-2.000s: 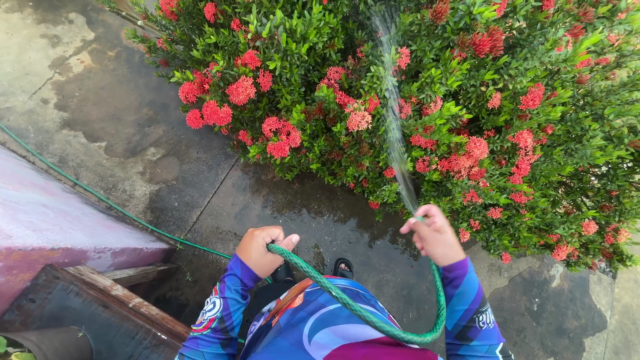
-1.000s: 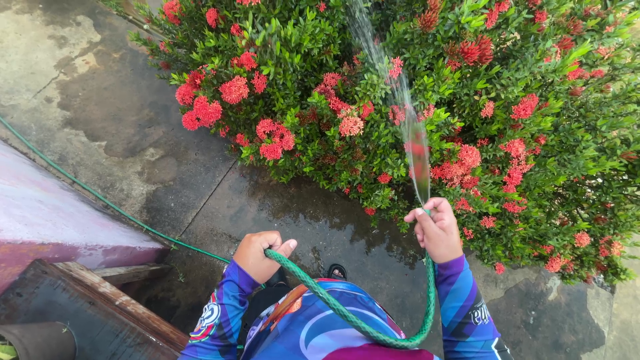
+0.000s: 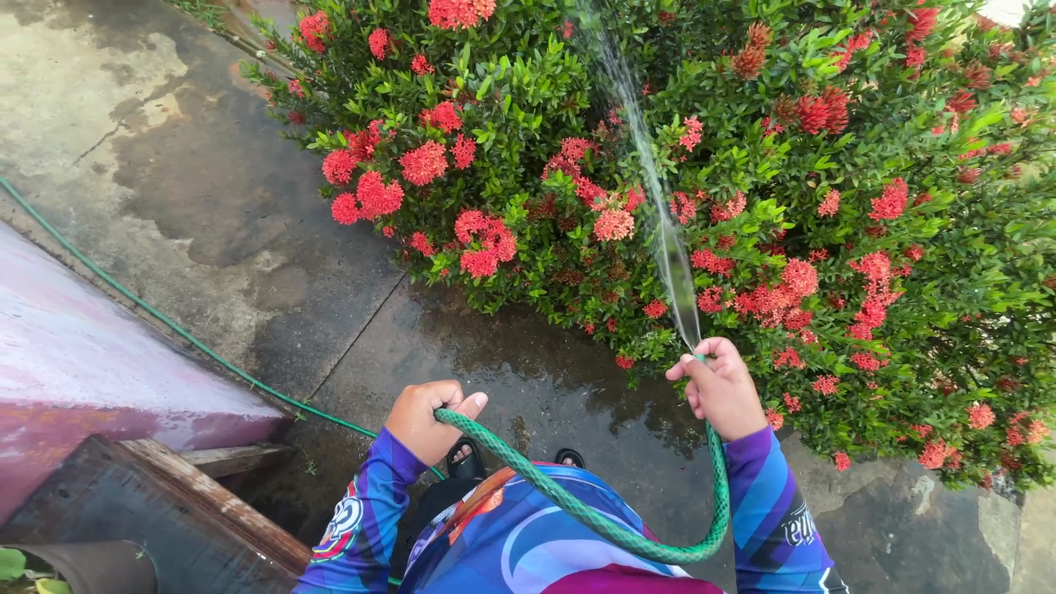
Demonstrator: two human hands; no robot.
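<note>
My left hand (image 3: 436, 421) is closed around a green garden hose (image 3: 577, 507), which loops in front of my shirt. Near the hose's open end, my right hand (image 3: 719, 388) grips it, the thumb and fingers at the outlet. A flattened stream of water (image 3: 652, 181) leaves that end and runs up over a leafy bush with red flower clusters (image 3: 767, 297). Part of the hose inside each hand is hidden by the fingers.
Thin green hose (image 3: 181, 330) trails over wet concrete (image 3: 247, 206) at the left. A pink and white painted wall (image 3: 107, 355) stands there, with a wooden-edged board (image 3: 157, 503) and a plant pot (image 3: 103, 569) below it. My sandalled feet (image 3: 466, 462) are on the concrete.
The stream of water has shifted its angle, now leaning further to the upper left than two seconds ago. Both hands keep their hold on the hose.
</note>
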